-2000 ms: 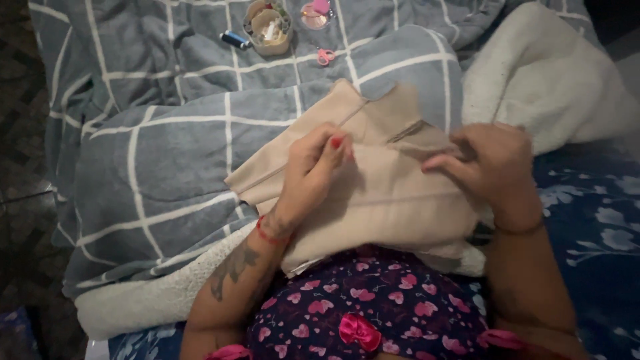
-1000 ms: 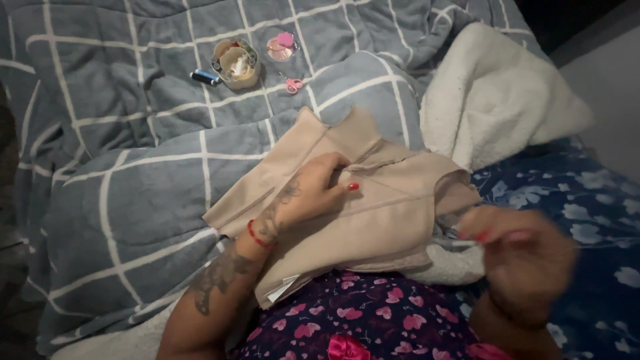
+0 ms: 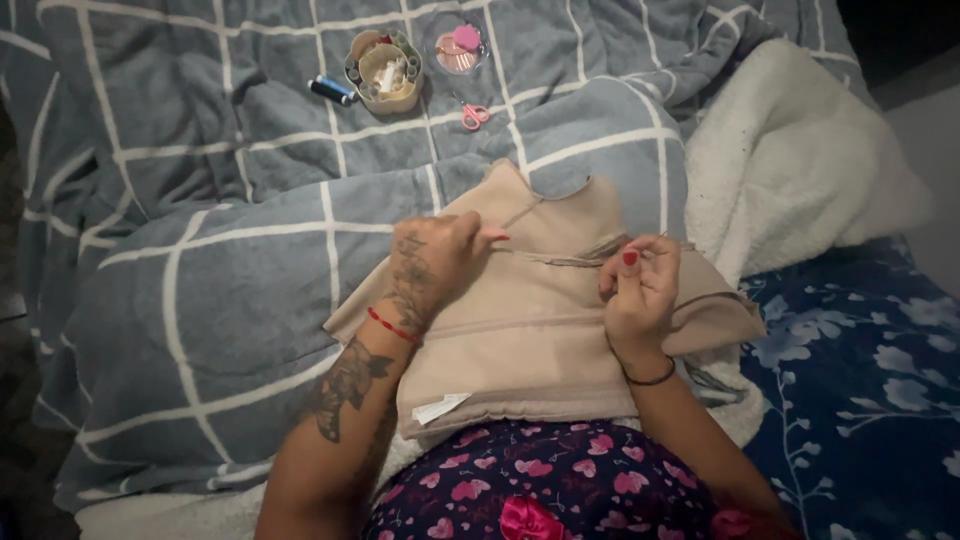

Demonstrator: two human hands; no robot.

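A beige fabric garment (image 3: 517,352) with seams lies spread across my lap and the blanket edge, a white tag (image 3: 441,408) at its lower left. My left hand (image 3: 442,251) holds the garment's fabric beside a seam, thumb and fingers pinched together. At the right end of an open-looking seam fold, my right hand (image 3: 641,281) has its thumb and fingertips close together by the fabric edge. Whether a needle or thread is between them is too small to tell.
Beyond the garment, on a grey checked blanket (image 3: 255,292), are a round sewing box (image 3: 384,73), thread spools (image 3: 330,90), a clear round case (image 3: 456,49) and pink-handled scissors (image 3: 474,115). White fleece (image 3: 795,157) is bunched at the right, above blue floral fabric (image 3: 862,375).
My right hand was low at the right, off the garment, one second ago; it is now up at the seam. My left hand has shifted on the fabric.
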